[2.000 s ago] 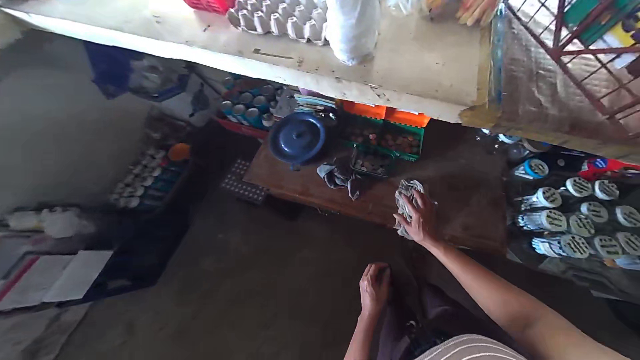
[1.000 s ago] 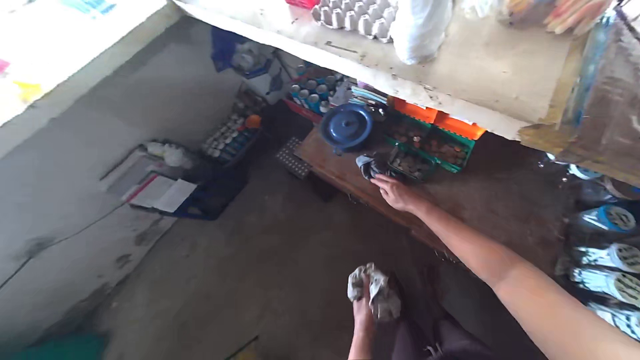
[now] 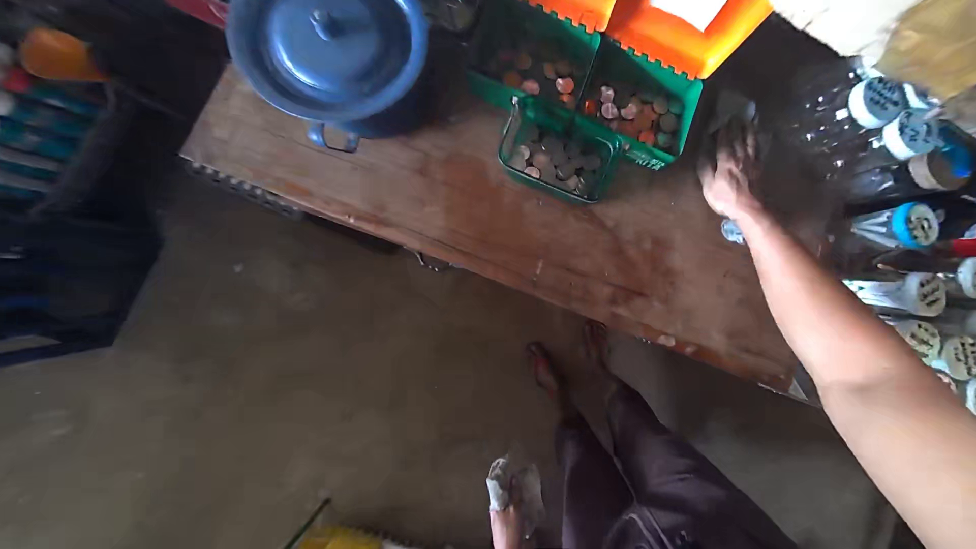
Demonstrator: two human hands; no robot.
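Note:
My right hand [image 3: 728,179] reaches over the right part of the brown wooden table [image 3: 473,206], its fingers on a greyish crumpled thing [image 3: 733,110], probably a cloth, blurred and partly hidden. Small clear plastic [image 3: 733,231] lies beside the wrist. My left hand [image 3: 507,526], low in view beside my legs, holds a crumpled whitish cloth or bag [image 3: 499,484]. Left of the right hand are green trays of coins [image 3: 652,162], with orange parts [image 3: 671,38] behind, and a separate green container of coins [image 3: 549,188]. A blue lidded pot [image 3: 328,61] stands farther left.
Plastic jars with marked white lids [image 3: 911,133] crowd the right side. The table's front edge [image 3: 534,293] runs diagonally above my feet. A dark crate [image 3: 69,282] stands at the left, and a yellow item [image 3: 339,537] lies at the bottom.
My right hand has moved from beside the pot to the table's right part. The dark grey bundle near the pot is gone from there. The view is much closer to the table.

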